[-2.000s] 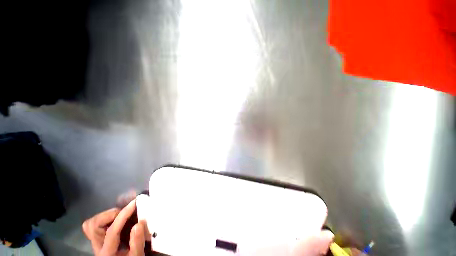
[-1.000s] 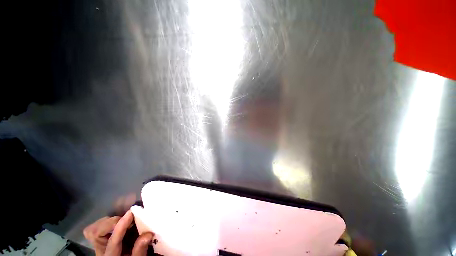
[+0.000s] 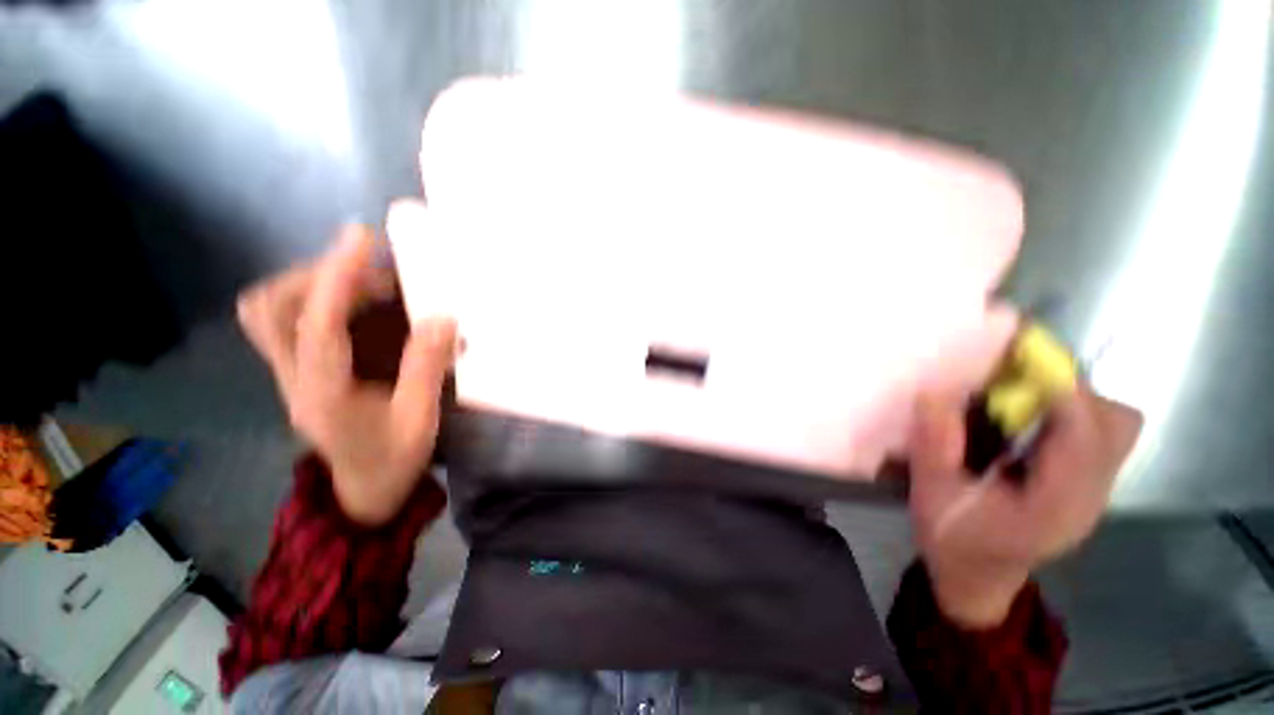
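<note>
The white marking template [image 3: 699, 238] lies in front of me, with rounded far corners and a small dark window near its middle. A dark edge shows below its near side; I cannot tell if this is a black piece. My left hand [image 3: 349, 363] grips the template's left end, thumb on top. My right hand [image 3: 1020, 461] is at its right end, thumb near the top face, blurred. Yellow finger coverings [image 3: 1034, 377] and a thin pale pen [image 3: 985, 489] show at the right hand.
The shiny metal table [image 3: 838, 49] spreads beyond the template. A black stack [image 3: 84, 266] is at left. At lower left are a white box [image 3: 91, 601], an orange heap [image 3: 21, 482] and a blue item [image 3: 140, 489]. My dark apron [image 3: 657, 587] covers my lap.
The template and both hands now appear higher in the view, with sleeves and apron showing. The red-orange piece at upper right is out of view. The right hand now shows fully.
</note>
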